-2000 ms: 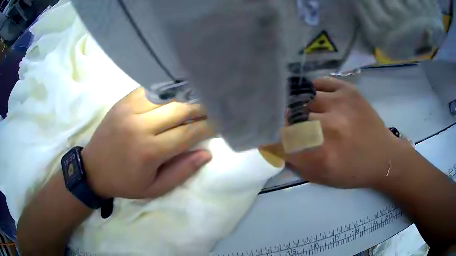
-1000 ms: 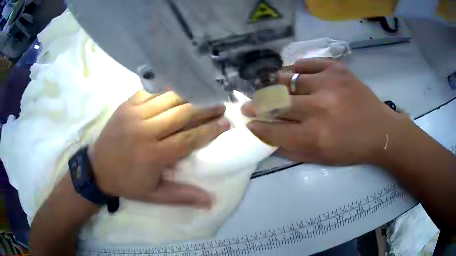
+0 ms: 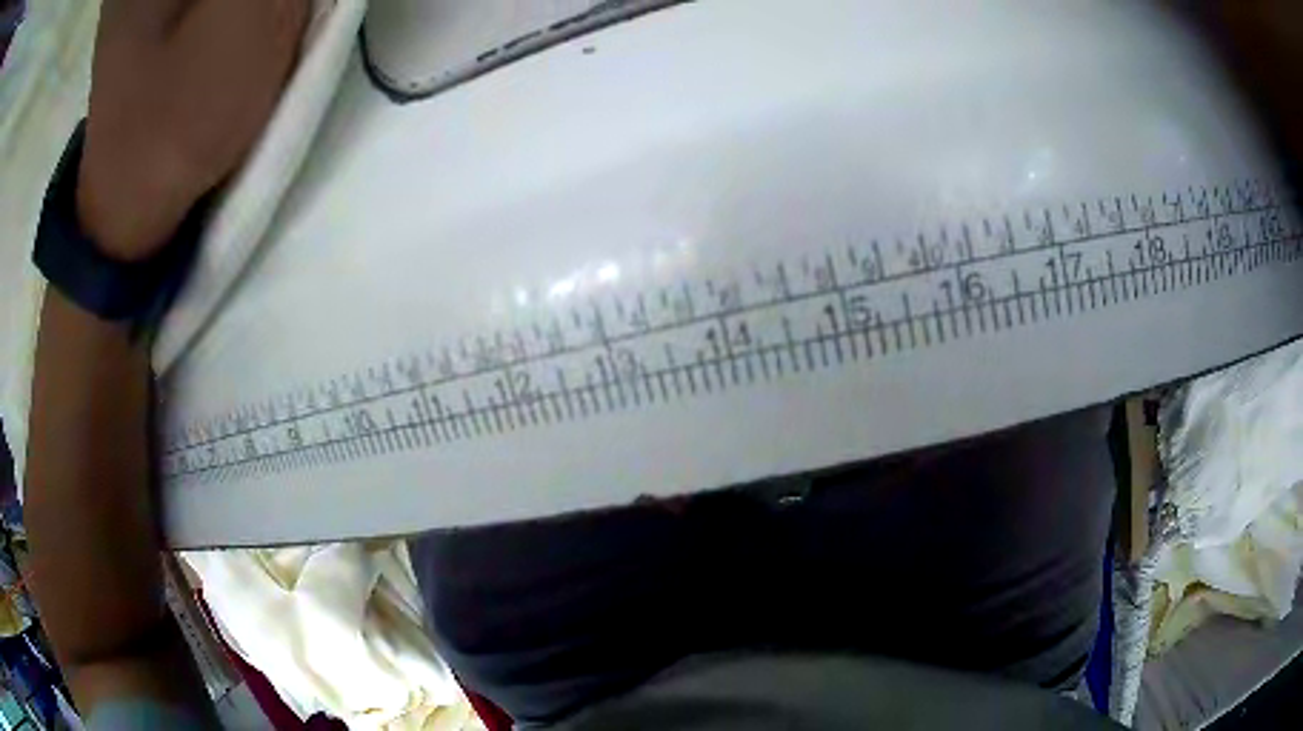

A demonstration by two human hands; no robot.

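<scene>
Cream fabric (image 3: pixel 272 179) lies along the left side of the table, its edge running down beside my left wrist. My left hand (image 3: pixel 193 86) is at the top left, over the fabric. It is dark and cut off by the top edge, and its fingers are hidden, so its grip cannot be told. A dark band is on the wrist. My right hand is out of the picture; only a dark, blurred part, apparently my right arm, shows in the top right corner. The needle and the machine head are out of view.
The white table's curved front edge carries a printed ruler (image 3: pixel 729 336). The dark-outlined machine bed (image 3: pixel 472 29) shows at the top. Below the table are my dark-clothed lap, a cream cloth pile (image 3: pixel 336 628) at left and pale cloth (image 3: pixel 1243 486) at right.
The view has tipped down toward the table edge and my lap. The machine head, needle area and right hand have left the picture. My left hand now shows at the top left edge.
</scene>
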